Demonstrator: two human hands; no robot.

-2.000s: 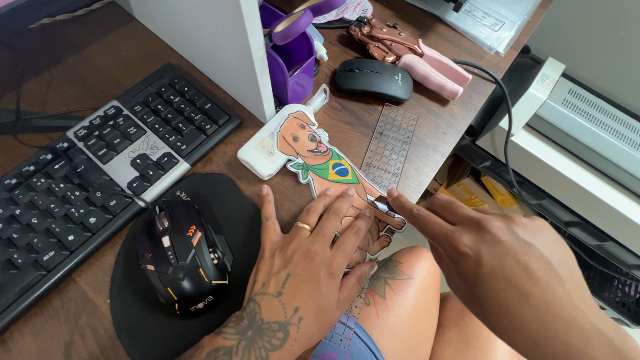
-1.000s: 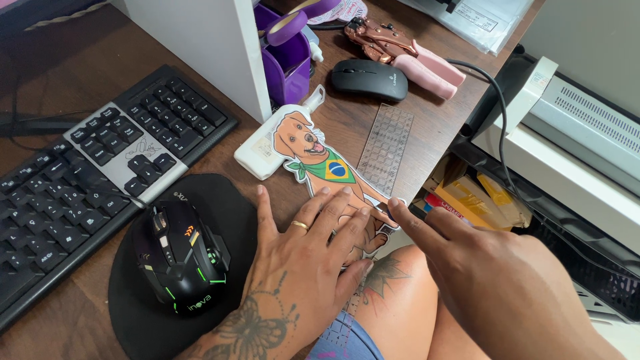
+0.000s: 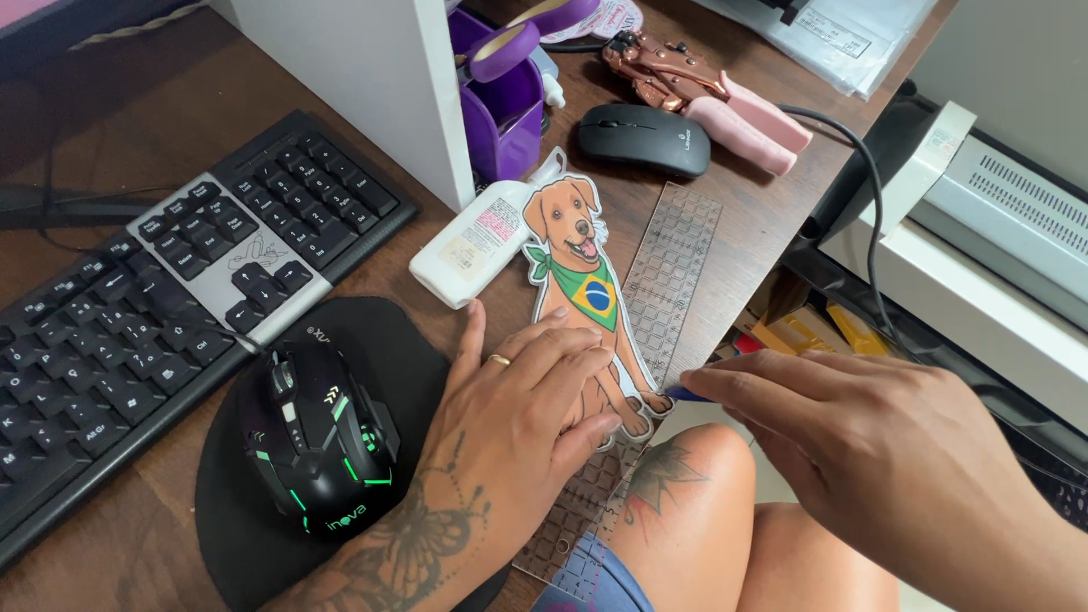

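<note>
A flat cut-out picture of a brown dog [image 3: 571, 293] with a green bandana lies over a clear plastic ruler [image 3: 676, 255] at the desk edge. My left hand [image 3: 527, 399], a ring on one finger, rests flat on the dog's lower body with its fingers slightly spread. At the dog's front paws, my right hand [image 3: 841, 433] holds a small blue tool [image 3: 687, 394], mostly hidden by the fingers; its kind cannot be told. Its tip is at the cut-out's edge. The ruler shows again below the dog, beside my left wrist.
A white plastic bottle [image 3: 472, 242] lies left of the dog's head. Around it are a black keyboard [image 3: 280, 212], a gaming mouse [image 3: 319, 433] on a black pad [image 3: 399, 340], a second mouse [image 3: 643, 138], pink-handled pliers [image 3: 748, 127], a purple holder [image 3: 510, 127] and a white panel [image 3: 365, 76].
My right hand and the blue tool have shifted slightly at the dog's paws. My left hand stays on the cut-out.
</note>
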